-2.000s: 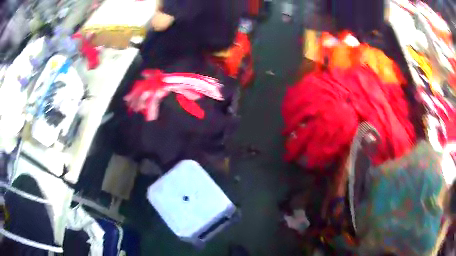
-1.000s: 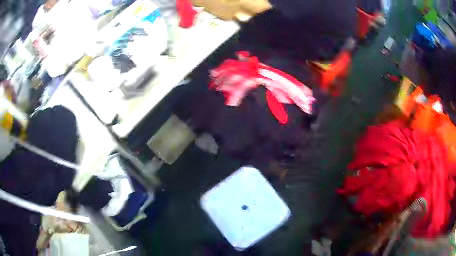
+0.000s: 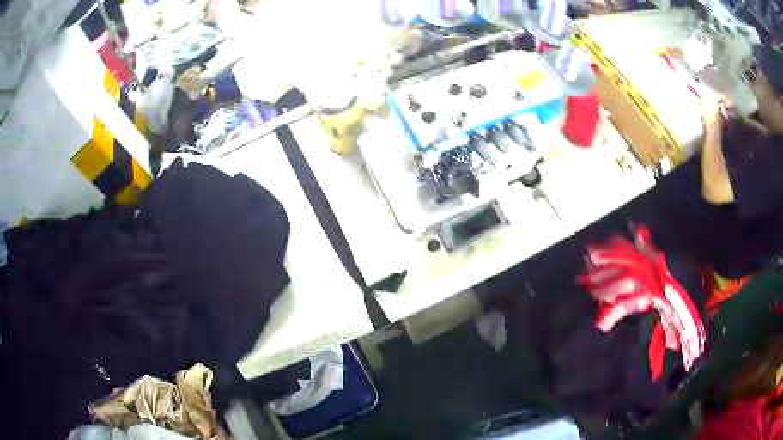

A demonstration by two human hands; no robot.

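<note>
Neither of my hands is in the picture. Nearest in front is a long pale machine table [image 3: 330, 288] with a sewing machine [image 3: 481, 129] set in it. A black strip [image 3: 322, 202] lies across the table and hangs at its front edge, with a small dark piece beside its lower end. A large dark heap of fabric [image 3: 129, 275] covers the table's left end and reaches down past it. A red and white bunch of pieces [image 3: 644, 296] lies on a dark heap [image 3: 584, 369] right of the table.
Another person [image 3: 747, 163] works at the far right. A pale stool [image 3: 532, 432] is cut off at the bottom edge. Tan satin fabric [image 3: 167, 402] lies at the lower left, near a blue bin [image 3: 335, 400]. A yellow-and-black striped post [image 3: 112, 159] stands at the left.
The view has swung left and up towards the table. The stool has slipped to the bottom edge, and the red heap is mostly out at the lower right. The dark heap at left shows larger.
</note>
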